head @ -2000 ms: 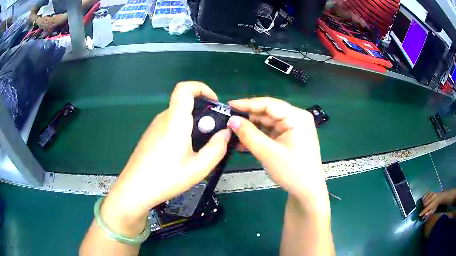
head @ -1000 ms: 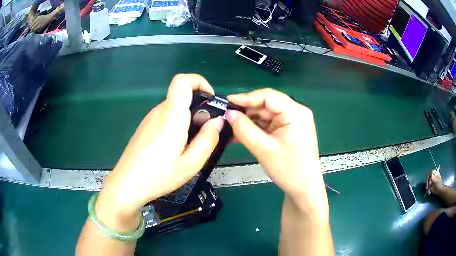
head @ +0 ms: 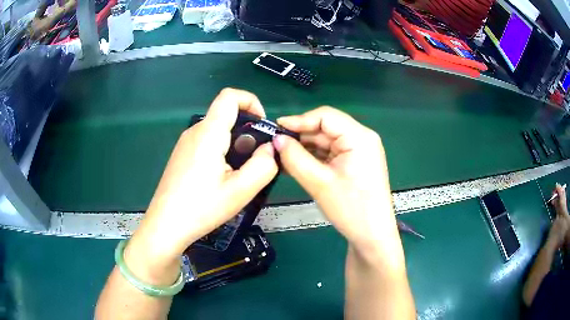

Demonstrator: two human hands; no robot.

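Note:
A black phone housing (head: 255, 199) is held slanting between my hands. Its top end shows a round silver-grey disc (head: 245, 144), a short red wire and a pale strip (head: 265, 127) at the top edge. My left hand (head: 209, 178) grips the housing, with its thumb beside the disc. My right hand (head: 337, 172) pinches the top corner beside the strip with thumb and index finger; whether a small part is between the fingertips cannot be seen. Stacked black housings (head: 228, 265) lie on the bench below my left hand.
A white candybar phone (head: 275, 64) lies on the green belt. Several dark strips (head: 539, 144) lie at its right end. A metal rail (head: 450, 190) divides belt and bench. A dark slab (head: 500, 225) and a slim pointed tool (head: 409, 230) lie right. Another person's hand (head: 560, 201) is at far right.
The candybar phone has moved left along the belt. The housings on the belt at left and behind my right hand have gone from sight. My hands have shifted slightly left, still on the housing.

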